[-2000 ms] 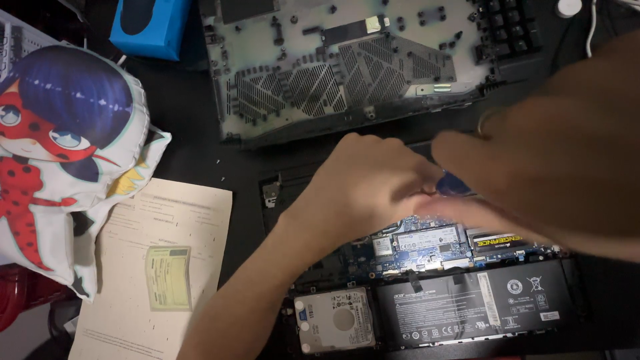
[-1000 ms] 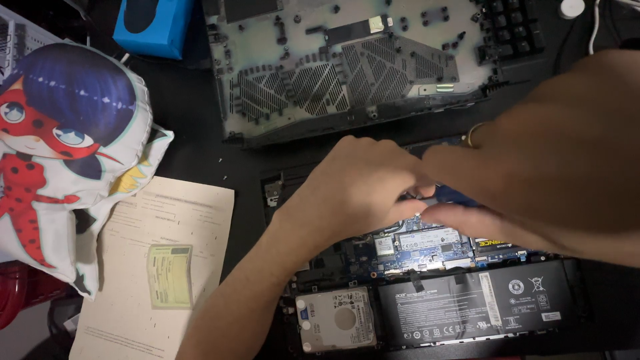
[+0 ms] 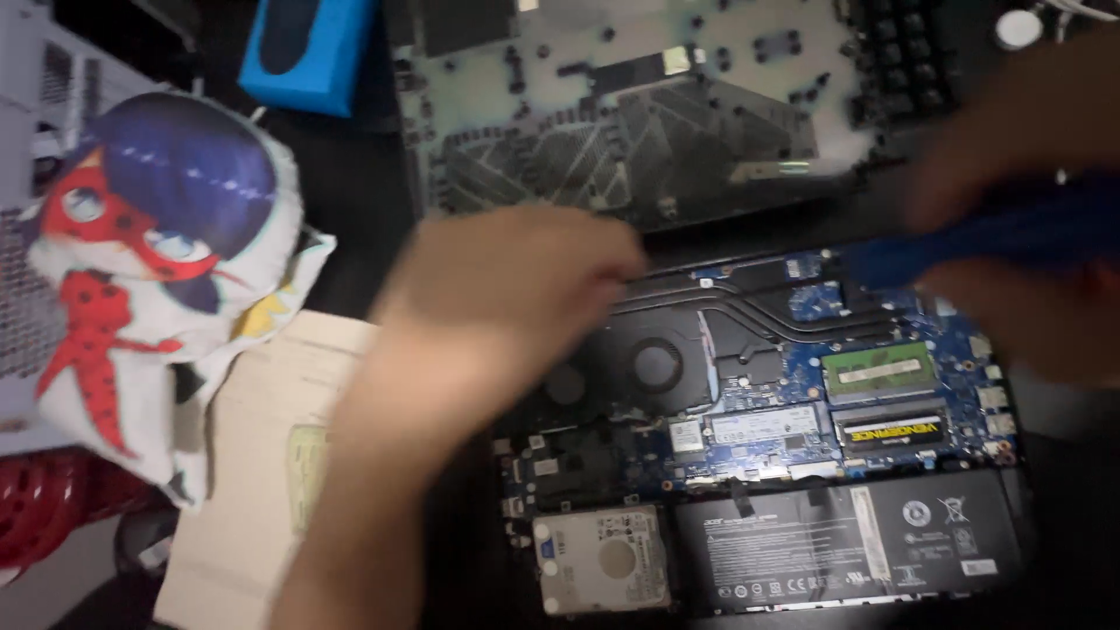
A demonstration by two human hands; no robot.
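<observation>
An opened laptop lies in front of me, its blue motherboard (image 3: 761, 455), two RAM modules (image 3: 879, 372), black battery (image 3: 857, 542), hard drive (image 3: 601, 560) and cooling fan (image 3: 656, 363) exposed. My left hand (image 3: 525, 289), blurred, hovers over the laptop's upper left part with its fingers curled; whether it holds anything cannot be told. On the right, my right hand (image 3: 1015, 262) grips a blue screwdriver handle (image 3: 989, 232), whose front end points left above the upper right of the board. Its tip is too blurred to make out.
The detached laptop bottom cover (image 3: 647, 131) lies behind the laptop, with a black keyboard (image 3: 901, 61) beside it. A blue box (image 3: 306, 52) stands at the back left. A printed character cushion (image 3: 166, 201) lies on the left, partly over a paper sheet (image 3: 245, 455).
My hands were close together over the motherboard and are now apart, the left moved left and the right moved right with the blue handle. More of the board shows.
</observation>
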